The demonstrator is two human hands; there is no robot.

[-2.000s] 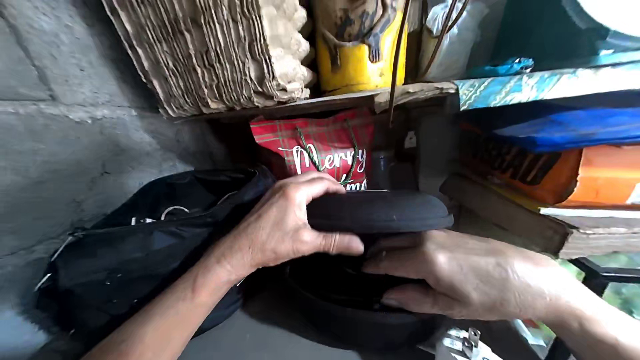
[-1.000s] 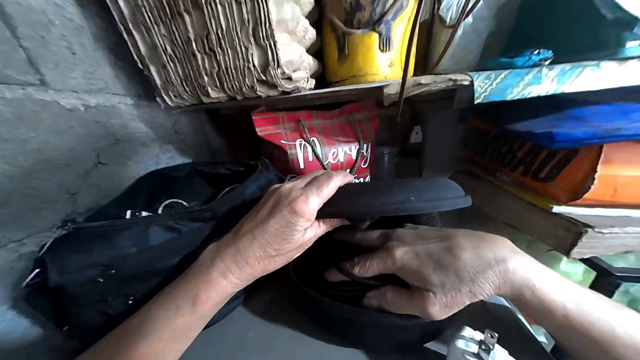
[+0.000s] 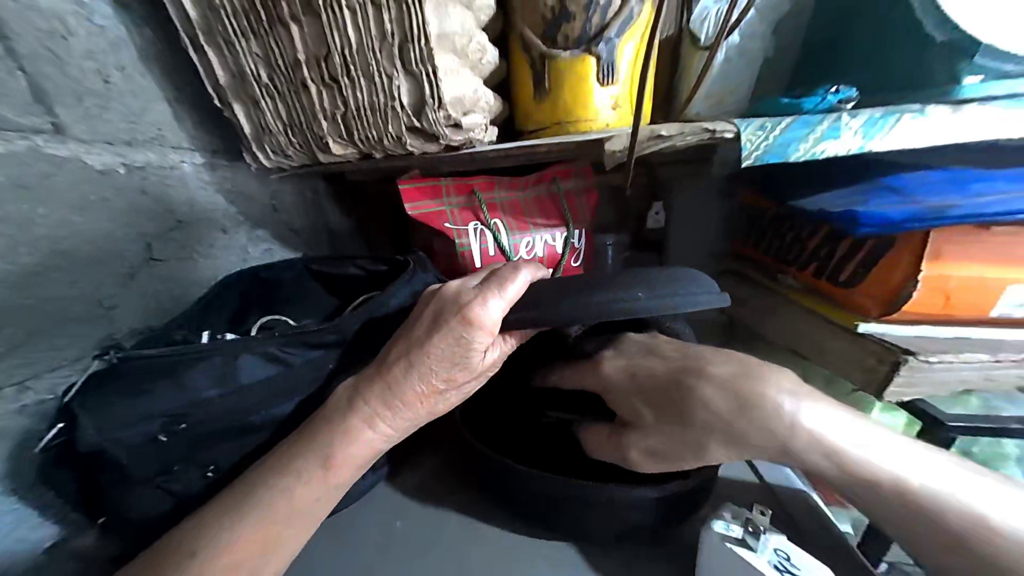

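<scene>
My left hand (image 3: 456, 344) grips the left edge of the raised lid (image 3: 624, 298) of a black zippered case (image 3: 576, 496), thumb above and fingers beneath. Inside the case reaches my right hand (image 3: 680, 400), blurred, with its index finger stretched toward the left and its thumb lower down. The case's interior is very dark, and whether the right fingers hold anything cannot be told. Left of the case lies a black fabric bag (image 3: 200, 400), its top partly unzipped.
A red plaid gift bag (image 3: 496, 216) stands behind the lid. Above it, a shelf holds stacked egg trays (image 3: 336, 80) and a yellow container (image 3: 580, 96). A white power adapter (image 3: 752, 544) with prongs lies at the lower right, near a grey block wall's opposite side.
The lid is lifted higher than two seconds ago, with my left hand still on it. My right hand has moved from the case's front opening to deeper over its interior.
</scene>
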